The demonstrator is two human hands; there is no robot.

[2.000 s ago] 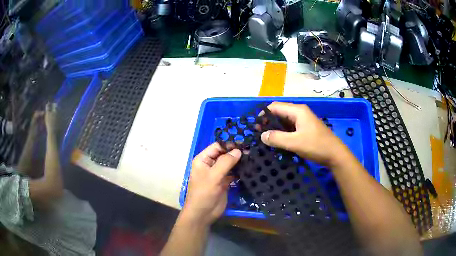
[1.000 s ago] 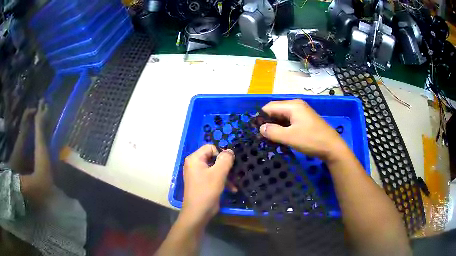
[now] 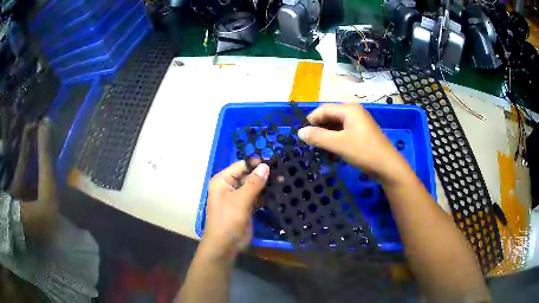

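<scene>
A black perforated sheet (image 3: pixel 310 198) hangs slanted over a blue bin (image 3: pixel 213 171), its lower end running blurred toward me past the bin's front edge. My left hand (image 3: pixel 233 192) pinches the sheet's left edge between thumb and fingers. My right hand (image 3: pixel 346 133) is at the sheet's upper right edge, thumb and fingers closed together on it; whether a ring is between the fingertips is hidden. Small black rings (image 3: pixel 400 144) lie in the bin. Blue shows through open holes at the sheet's upper left end.
Perforated black sheets lie at left (image 3: pixel 121 118) and right (image 3: pixel 458 157). Blue bins (image 3: pixel 94 35) are stacked at back left. Grey motor-like units (image 3: pixel 295 23) and wires stand on the green mat behind. Orange tape (image 3: pixel 306 81) marks the bench. Another person's arm (image 3: pixel 44 171) is at far left.
The view has shifted, so the bin and bench sit slightly further left and higher. My right hand has shifted a little along the sheet's upper edge. My left hand still holds the sheet.
</scene>
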